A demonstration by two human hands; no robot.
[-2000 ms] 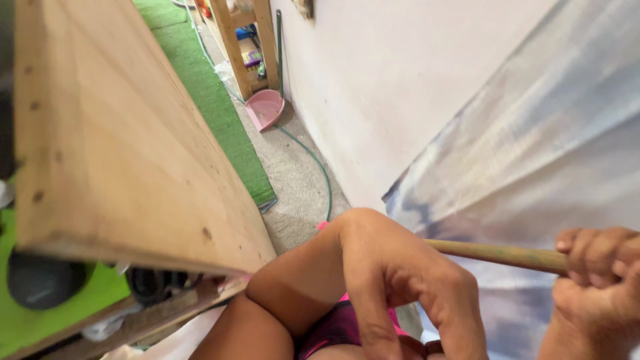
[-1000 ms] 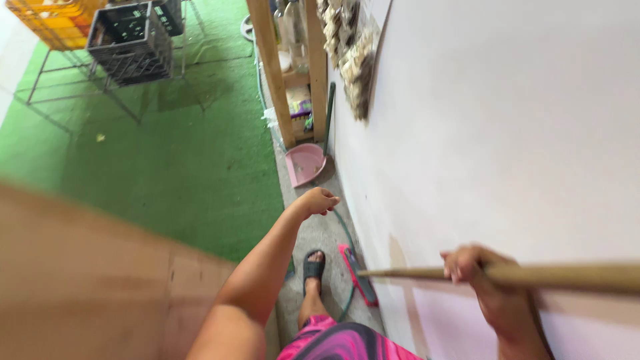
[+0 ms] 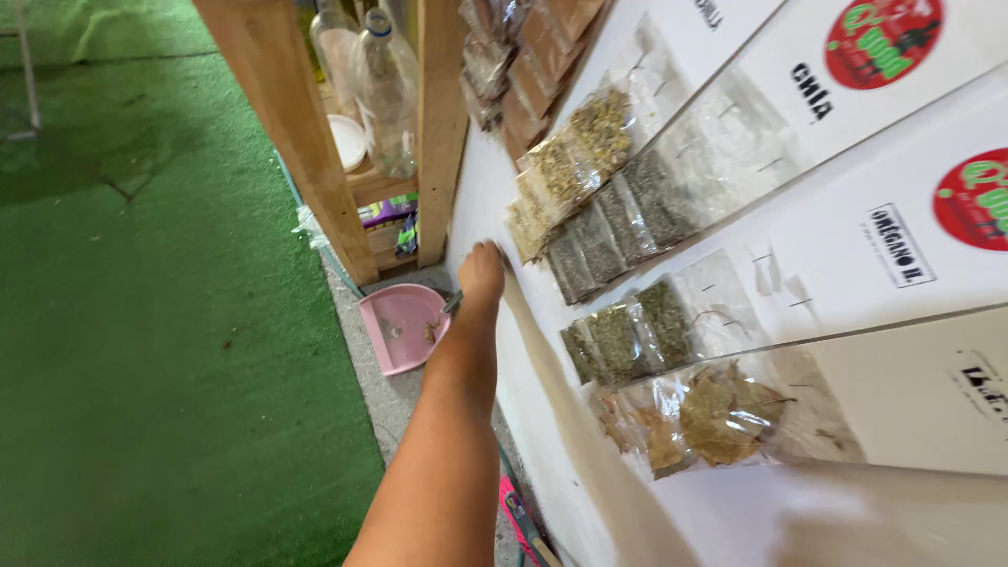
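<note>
My left hand [image 3: 481,270] reaches forward at the wall, its fingers curled at the handle of a pink dustpan [image 3: 405,327]; part of that dark handle shows below the hand. Some debris lies in the pan, which rests on the concrete strip. At the bottom, a broom with pink bristles [image 3: 509,504] stands on the floor beside the wall, and only the start of its wooden stick shows. My right hand is outside the view.
Packets of dried herbs [image 3: 622,339] hang on white cards along the wall at right. A wooden shelf [image 3: 437,134] with plastic bottles [image 3: 383,94] stands beyond the dustpan. Green artificial turf [image 3: 197,354] covers the floor at left, with a hose [image 3: 339,272] along its edge.
My left hand has moved forward to the dustpan's handle. My right hand, earlier on the broom's stick, has left the view. The view has moved closer to the shelf and herb packets.
</note>
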